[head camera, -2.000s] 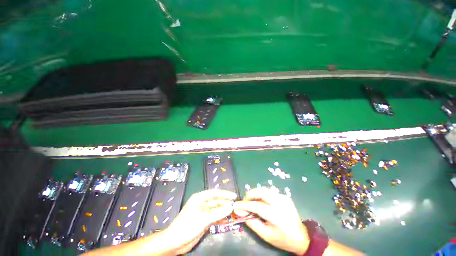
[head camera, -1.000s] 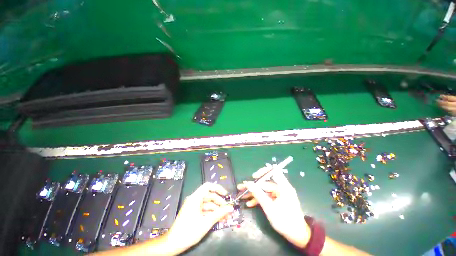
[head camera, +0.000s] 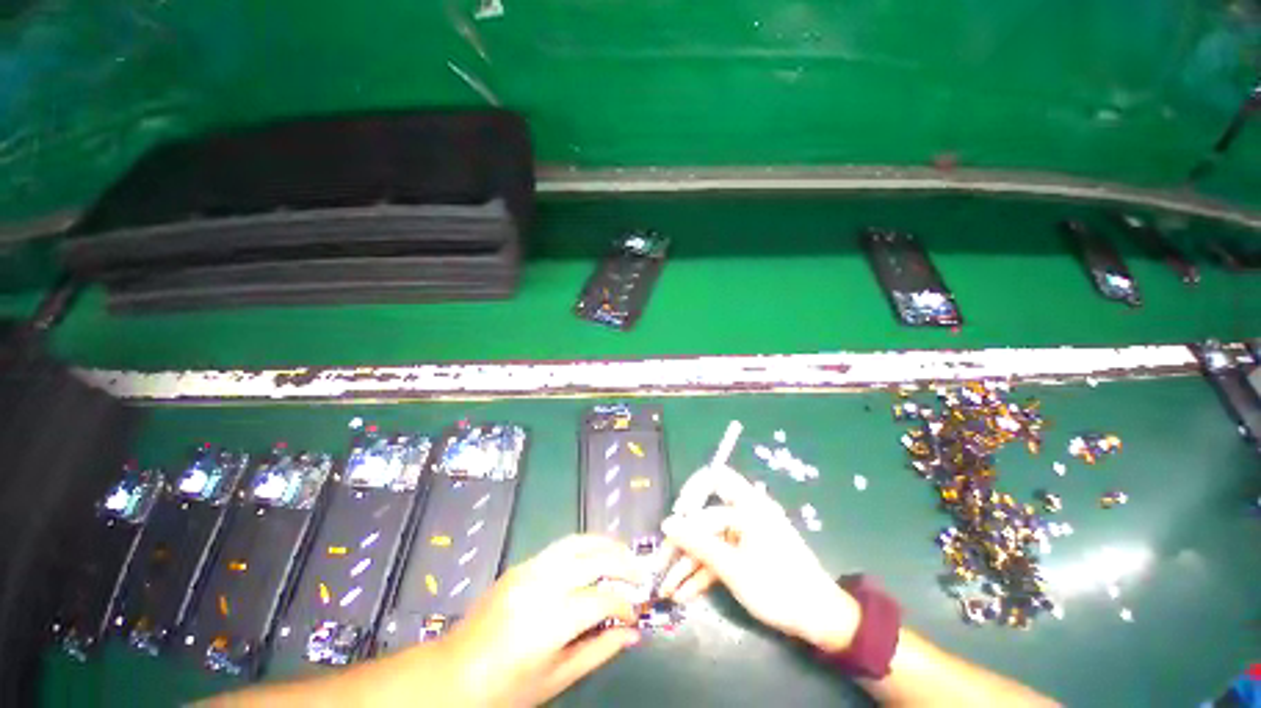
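A black open phone body (head camera: 622, 477) lies on the worktop in front of me, its near end with shiny circuitry partly hidden by my hands. My left hand (head camera: 560, 609) rests on its lower left side, fingertips on the near end; whether it grips a small part cannot be seen. My right hand (head camera: 740, 546) holds thin pale tweezers (head camera: 729, 443), their rear end pointing up and away and their tip down at the phone's near end, close to my left fingertips. The tip itself is hidden or blurred.
A row of several phone bodies (head camera: 456, 533) lies at left. Small white parts (head camera: 786, 459) and an amber-and-dark pile (head camera: 975, 498) lie at right. Beyond the white edge strip (head camera: 692, 372) are stacked black trays (head camera: 304, 249) and spaced phones (head camera: 913, 281) on the green belt.
The tweezers appeared in my right hand after the first frame and now stand steeper than a second ago. My left hand lies flatter over the phone's near end. The view has shifted slightly.
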